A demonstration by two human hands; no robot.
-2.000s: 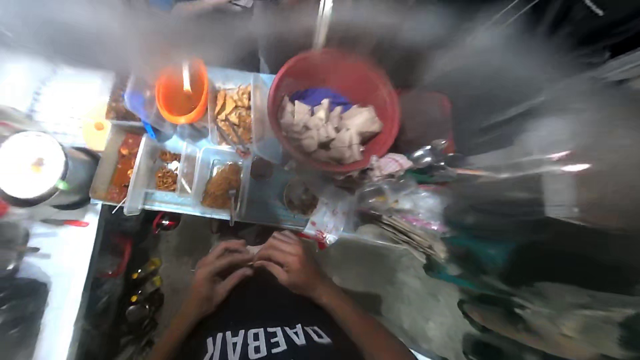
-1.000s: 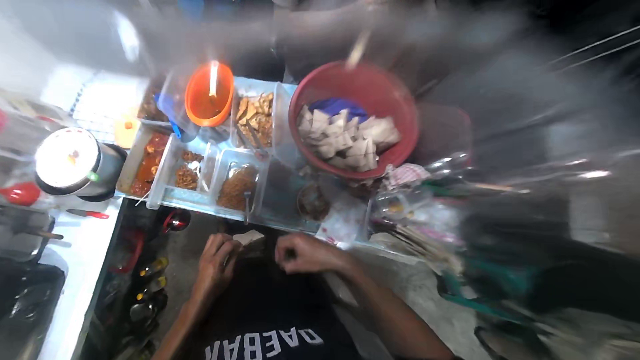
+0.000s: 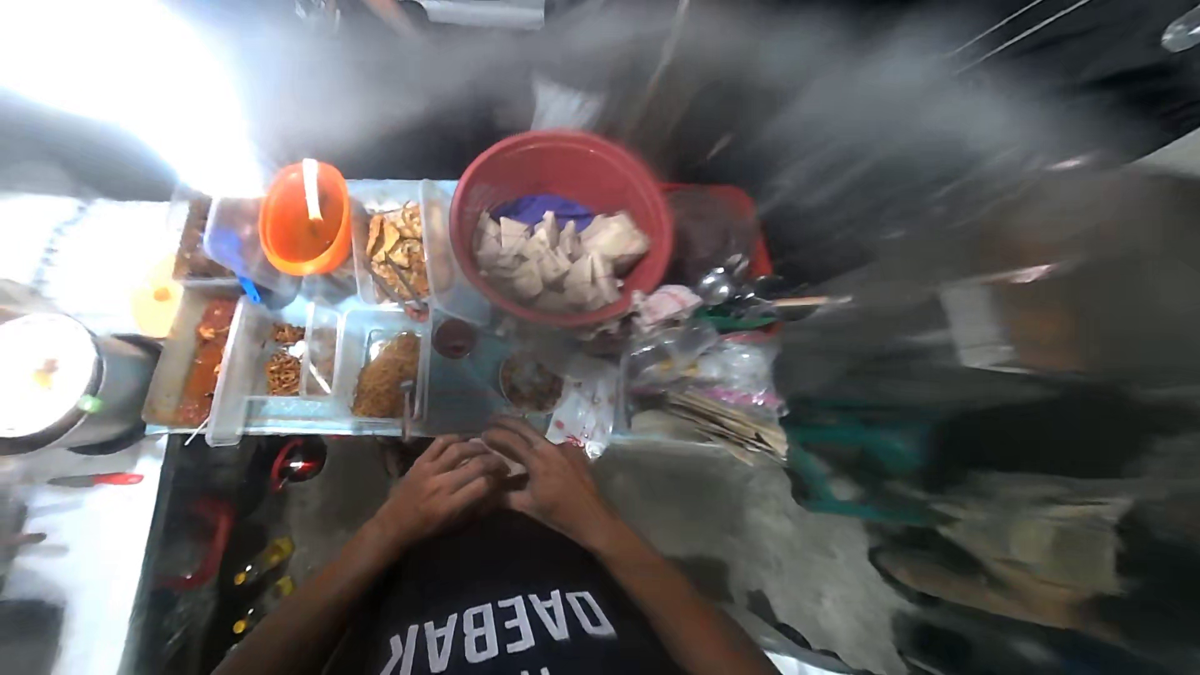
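My left hand and my right hand meet in front of my dark shirt, just below the table's near edge. Between their fingers is a small pale wrapped packet, mostly hidden by the fingers. Beyond them a large red plastic basin holds many folded white packets and something blue-purple. Nearer the hands, a round container of brown food stands beside a printed plastic sheet or bag. Left of it, a clear container holds fine golden-brown food with a utensil.
An orange container with a white-handled utensil stands among plastic food boxes. A large metal pot is at the left, near a red-handled knife. Plastic bags, brown paper sheets and metal spoons lie at the right.
My hands were apart a second ago, with the pale piece by my left hand; they are now together around it. The view has shifted.
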